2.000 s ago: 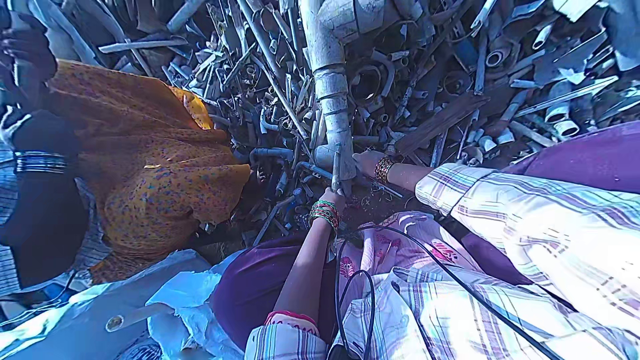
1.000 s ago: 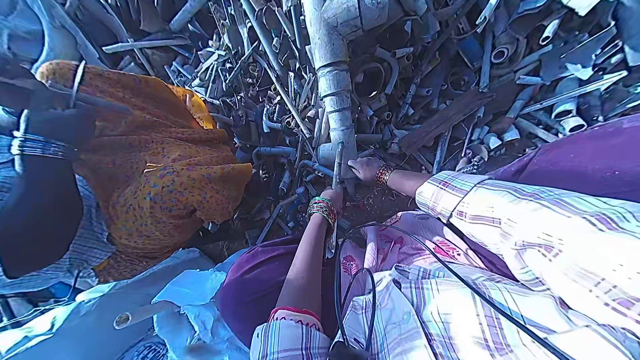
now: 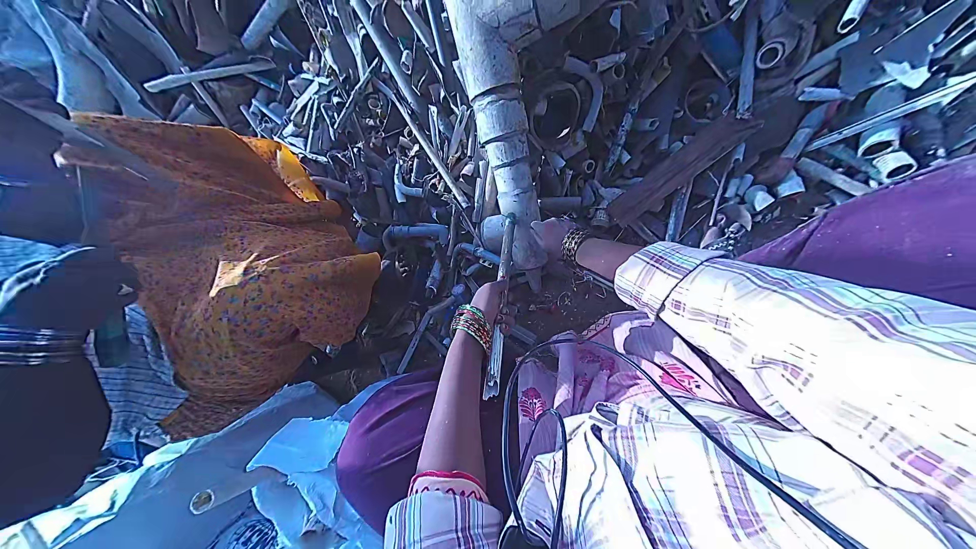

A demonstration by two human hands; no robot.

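Observation:
My left hand [image 3: 490, 303], with bangles at its wrist, is closed around a long narrow tool [image 3: 505, 252], whose kind I cannot tell. The tool's far end lies against the near end of a thick, dirty grey-white pipe [image 3: 503, 130] that has a branch at its top. My right hand [image 3: 555, 238] holds the right side of that pipe end; its fingers are partly hidden. Below the pipe end is dark ground with small bits on it.
A heap of scrap pipes and fittings [image 3: 772, 52] spreads ahead and right, with a flat brown strip [image 3: 682, 171] on it. At left sits a co-worker in orange patterned cloth [image 3: 252, 267]. White sheeting [image 3: 229, 457] lies lower left. A black cable [image 3: 686, 435] loops over my lap.
The co-worker's hand and arm at the left have moved. My hands stay at the same end of the pipe, and the tool in my left hand has shifted slightly.

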